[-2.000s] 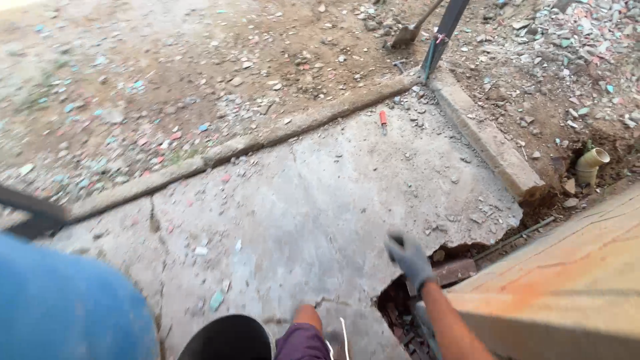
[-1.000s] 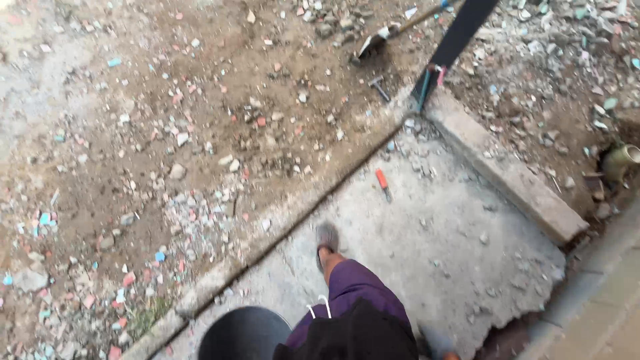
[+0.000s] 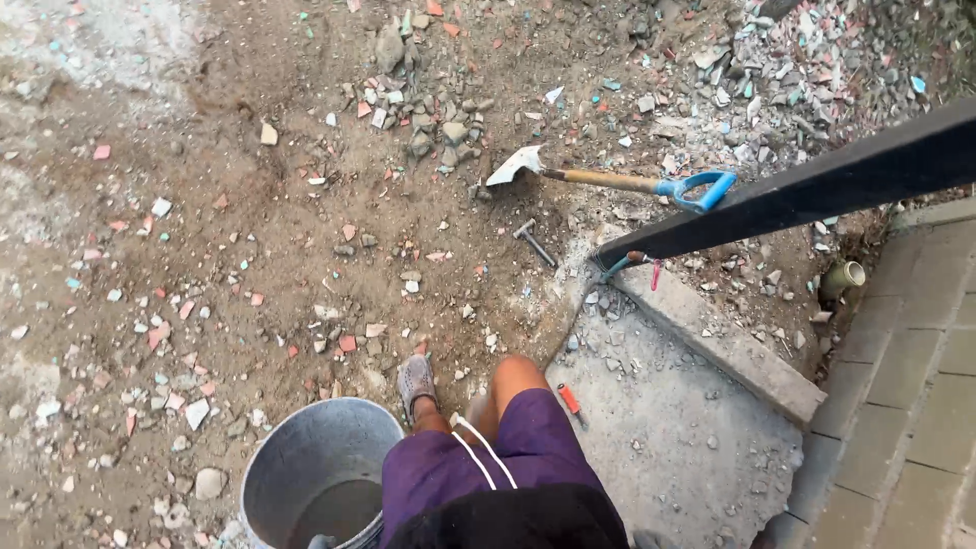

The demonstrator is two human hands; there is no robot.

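Note:
A grey bucket (image 3: 255, 480), dusty inside, is at the lower left beside my purple shorts. Over its near rim shows a grey-gloved part of my left hand (image 3: 322, 541); the rest is cut off by the frame. Only a sliver of my grey-gloved right hand (image 3: 650, 540) shows at the bottom edge, above the concrete slab (image 3: 671, 427), and its fingers cannot be made out. A red-handled tool (image 3: 570, 402) lies on the slab, right of my knee. On the dirt ahead lie a hammer (image 3: 537, 243) and a shovel (image 3: 610, 180) with a blue D-grip.
A dark post (image 3: 785, 183) slants up rightward from the slab's corner. A concrete curb (image 3: 720, 347) borders the slab, with a pipe end (image 3: 845, 276) and a block wall (image 3: 892, 396) at the right. Broken tile and stones litter the dirt, heaped at the upper right (image 3: 793, 84).
My right hand, earlier out over the slab's broken edge, has drawn back to the bottom of view. My visible foot has gone from the slab onto the dirt. The bucket shows more fully.

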